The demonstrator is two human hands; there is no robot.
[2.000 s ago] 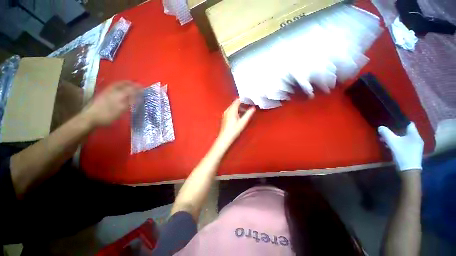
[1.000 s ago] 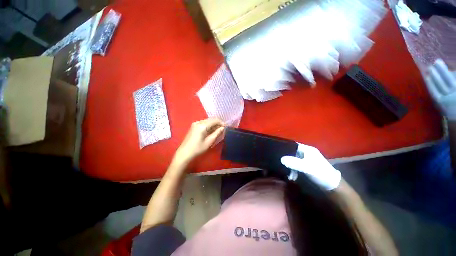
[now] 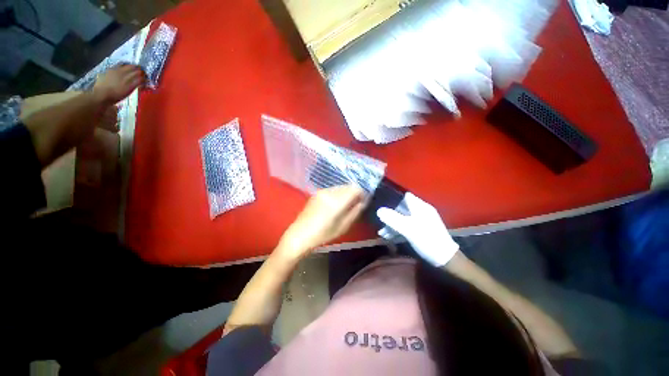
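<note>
My bare left hand (image 3: 326,220) grips the open end of a bubble bag (image 3: 290,150) above the red table's near edge. My right hand (image 3: 422,228), in a white glove, holds a black flat item (image 3: 387,197). The item is partly inside the bag; its dark part shows through the dimpled film, and its outer end is still bare by the glove. A filled bubble bag (image 3: 227,169) lies flat on the red table to the left. My left fingers hide part of the bag's mouth.
A supply carton (image 3: 352,26) with fanned white bags (image 3: 433,73) lies at the back. A black perforated block (image 3: 543,128) is at right. Another person's hand (image 3: 117,82) touches a filled bag (image 3: 158,55) at far left. Pink bubble wrap (image 3: 638,66) covers the right side.
The black item has gone from beside the bag to partly inside it. The bag has been lifted and turned. The coworker's gloved hand at right has left view; a bare hand has appeared at left.
</note>
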